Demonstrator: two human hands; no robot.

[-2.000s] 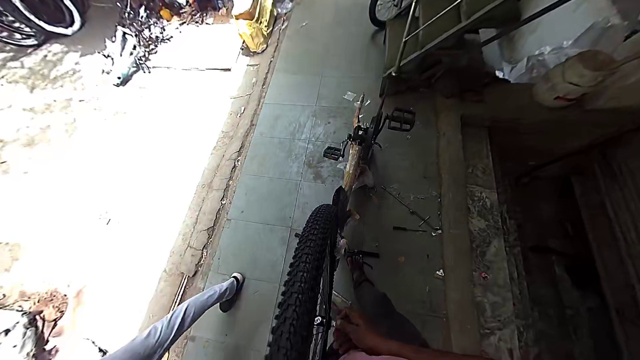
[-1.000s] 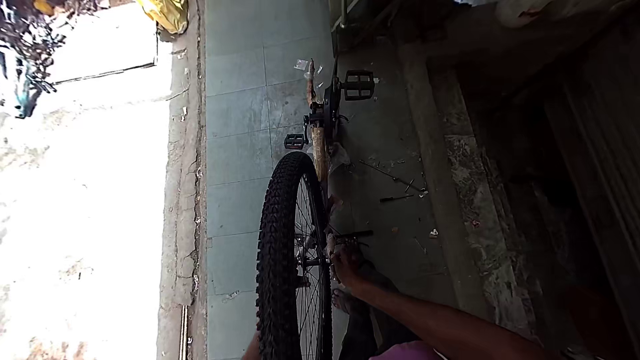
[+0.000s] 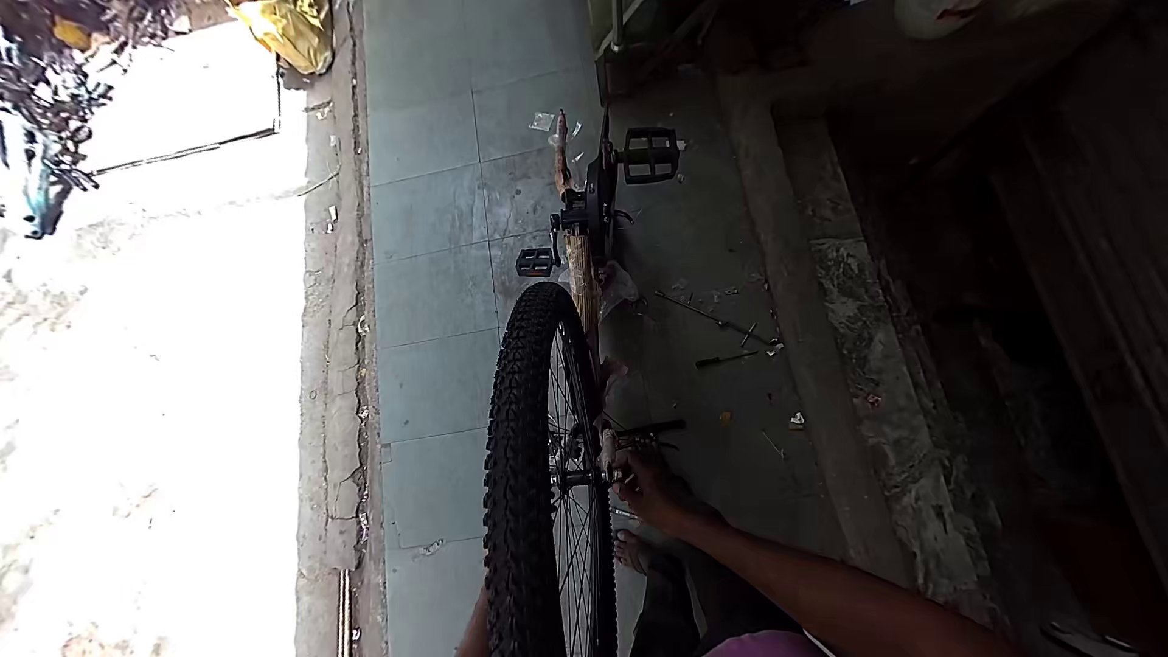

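A bicycle stands before me, its knobby-tyred wheel (image 3: 522, 456) nearest and turned edge-on. My right hand (image 3: 650, 488) is at the right end of the wheel's axle (image 3: 579, 477), fingers bent around the nut area; what they grip is too dark to tell. Left of the tyre, low in the view, shows a bit of my left forearm (image 3: 474, 630); the left hand itself is hidden behind the wheel. Farther up lie the wrapped frame tube (image 3: 581, 274) and two black pedals, one on the left (image 3: 536, 263) and one on the right (image 3: 651, 155).
Tools lie on the tiled floor at right: a long thin metal rod (image 3: 703, 313) and a dark-handled tool (image 3: 725, 359). Plastic scraps lie about. A stone ledge (image 3: 803, 383) runs along the right, a cracked kerb (image 3: 338, 411) along the left. A yellow bag (image 3: 297, 32) sits at the upper left.
The leg at the lower left two seconds ago is out of view. My right arm now reaches in from the lower right, its hand at the wheel's axle. The view has shifted closer to the wheel.
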